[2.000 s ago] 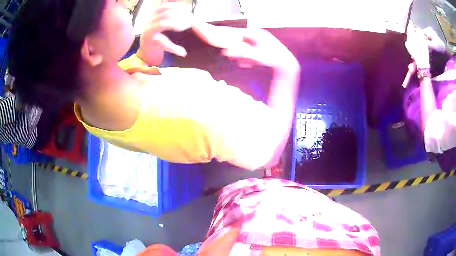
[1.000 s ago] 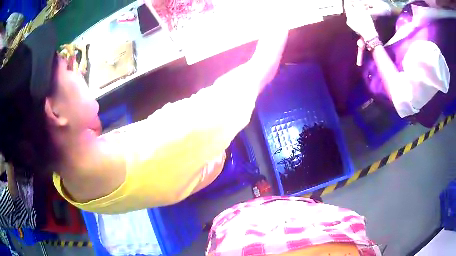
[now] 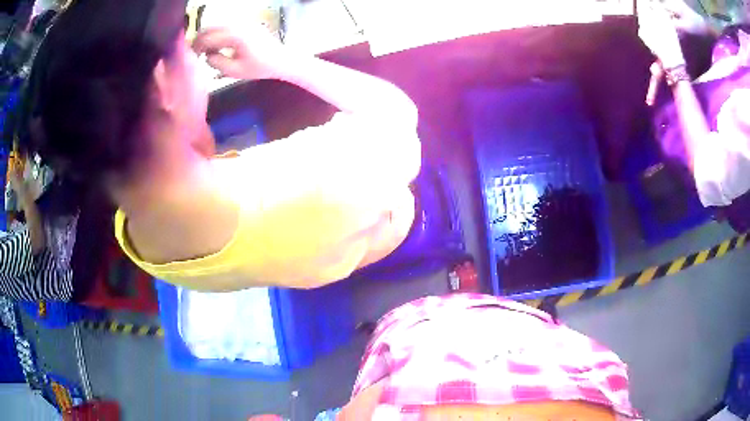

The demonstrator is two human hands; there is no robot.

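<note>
The red-and-white checked apron (image 3: 493,353) covers my lap at the bottom. A small skin-coloured patch, likely my left hand (image 3: 266,418), is cut off by the bottom edge beside a bit of patterned sleeve cover (image 3: 329,414); its fingers and anything in them are hidden. My right hand is out of the picture. In front of me a blue bin (image 3: 610,247) holds a loose dark heap (image 3: 551,238). At the left, another blue bin (image 3: 286,337) holds a white sheet or film (image 3: 230,325).
A person in a yellow top (image 3: 312,214) fills the left, one hand raised near the overexposed bench (image 3: 485,20). Another person's arm (image 3: 695,140) is at the right. Yellow-black tape (image 3: 658,275), red stools and more blue bins are on the grey floor.
My view has swung back from the bench at the upper left. The yellow-topped person's arm, stretched over the bench a second ago, is now bent with the hand near the face.
</note>
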